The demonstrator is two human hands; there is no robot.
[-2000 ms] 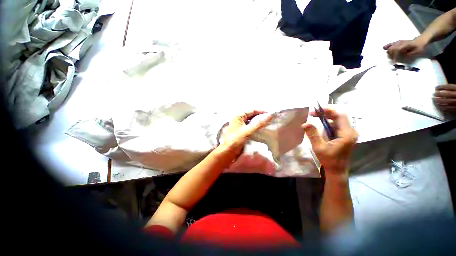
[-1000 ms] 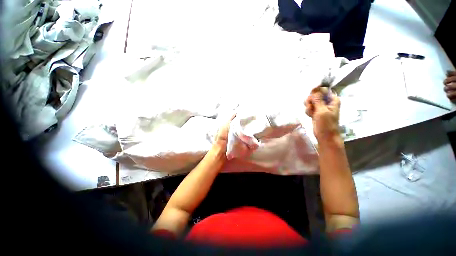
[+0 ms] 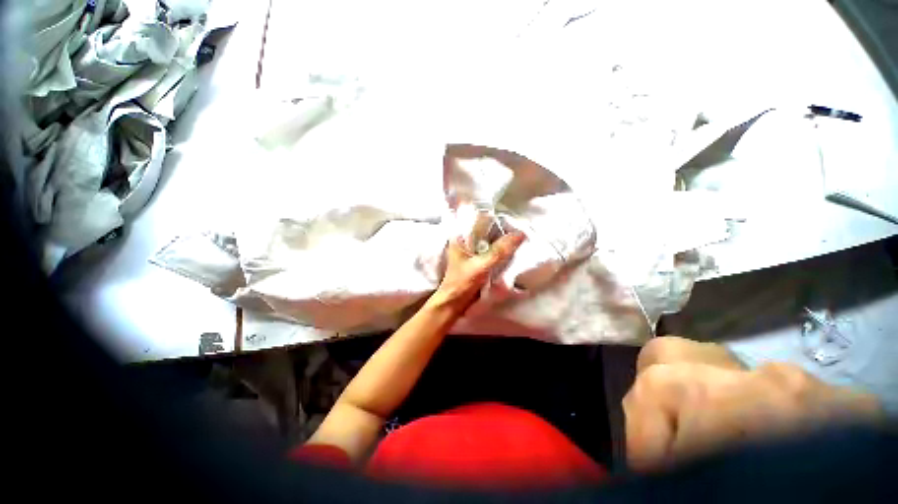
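Note:
A pale grey-beige garment, washed out by glare, lies spread on the table in front of me. My left hand grips a bunched part of it, with a folded flap standing up above the fingers. A small round pale spot shows between the fingers. My right arm and what may be my hand are large and blurred at the lower right, close to the camera and off the garment. Its fingers and anything in them cannot be made out. No snips are visible.
A heap of grey-beige garments lies at the far left. A black pen or marker and a white pad are at the right edge. A clear plastic item lies on grey cloth below right.
My right arm has pulled back from the garment towards the camera. My left hand has bunched up the cloth and raised a flap. The dark garment and the other person's hand are out of view.

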